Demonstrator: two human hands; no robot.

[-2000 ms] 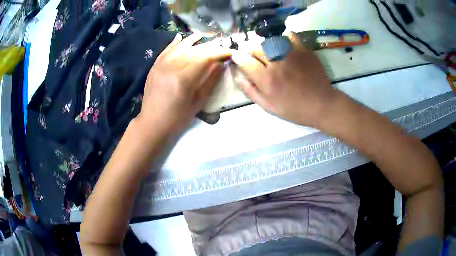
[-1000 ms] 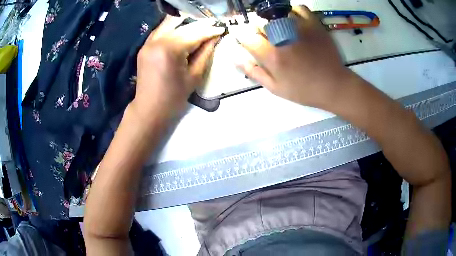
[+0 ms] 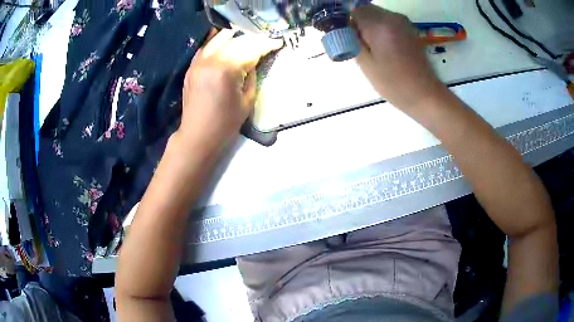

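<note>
My left hand (image 3: 217,85) is left of the needle area, fingers curled at a small dark fabric edge (image 3: 267,66) that shows between thumb and index finger. Dark floral fabric (image 3: 94,132) spreads left of that hand and forearm. My right hand (image 3: 390,53) is right of the needle, against the machine head; its fingertips are hidden behind the head and knob, so its hold is unclear. The sewing machine head (image 3: 258,12) is at the top, with its presser foot and needle area (image 3: 294,39). The grey knurled knob (image 3: 340,44) sits between needle and right hand.
Snips with an orange and blue handle (image 3: 444,33) lie right of my right hand. Orange-red loops (image 3: 569,72) show at the far right. The cream machine bed (image 3: 327,94) has a dark seam line. A printed ruler (image 3: 333,201) runs along the near edge. Yellow material (image 3: 16,74) is far left.
My right hand has moved right and up, away from the needle area to behind the knob, uncovering the bed. My left hand stays left of the needle.
</note>
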